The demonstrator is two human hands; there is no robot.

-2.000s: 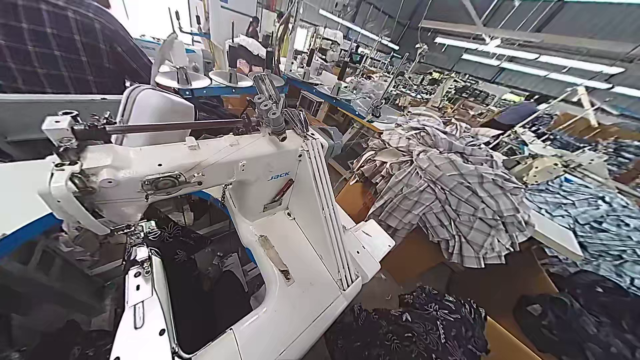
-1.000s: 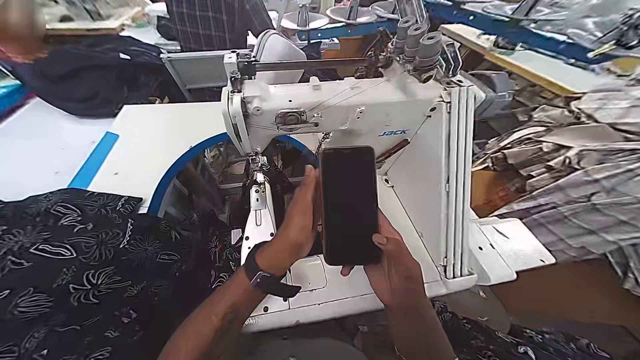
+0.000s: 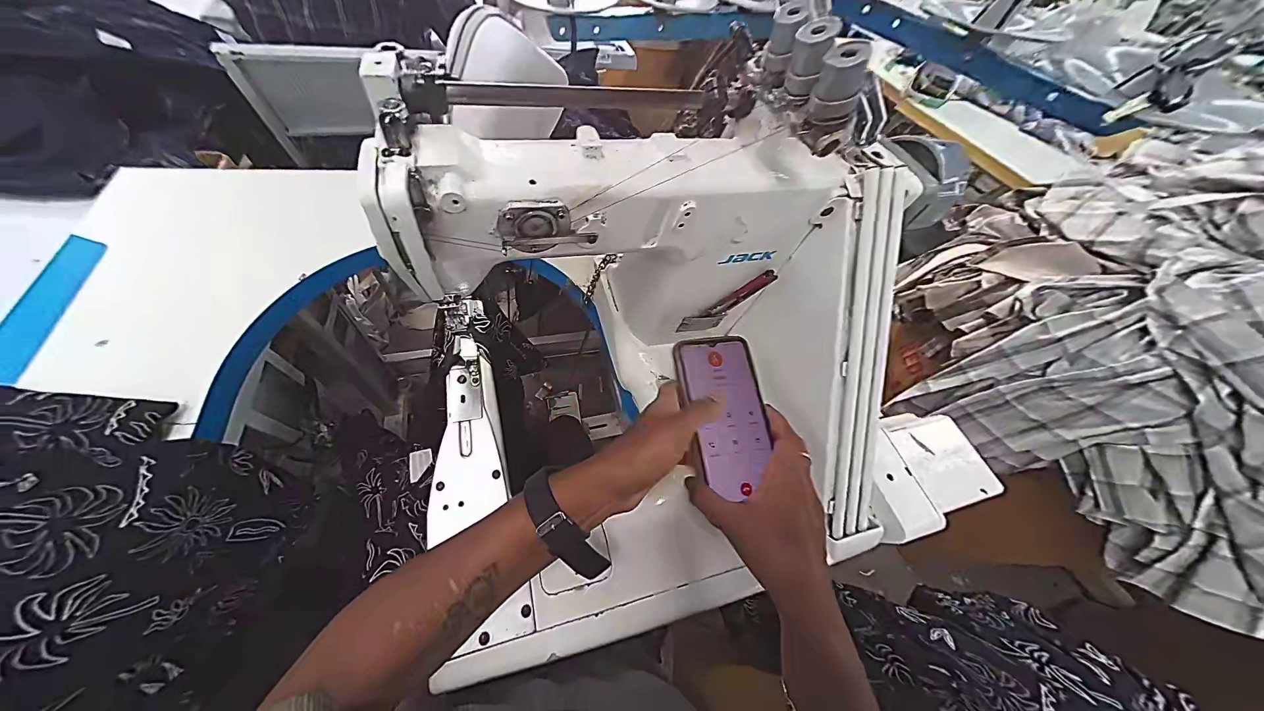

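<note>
A smartphone with a lit call screen is upright in front of a white Jack sewing machine. My right hand holds it around the lower part, with the thumb at its lower left edge. My left hand, with a dark watch on the wrist, is at the phone's left side, its thumb over the screen; its other fingers are partly hidden. Left of the hands, dark printed fabric hangs by the machine's narrow arm, under the needle area.
Dark printed cloth covers the left front, beside a white table with a blue curved edge. Grey checked garments are heaped at the right. More printed cloth lies low at the right. Thread cones stand atop the machine.
The phone's screen was dark one second ago and is now lit. My left thumb has moved over the screen. Two seconds ago neither hand was in view; the view has since turned.
</note>
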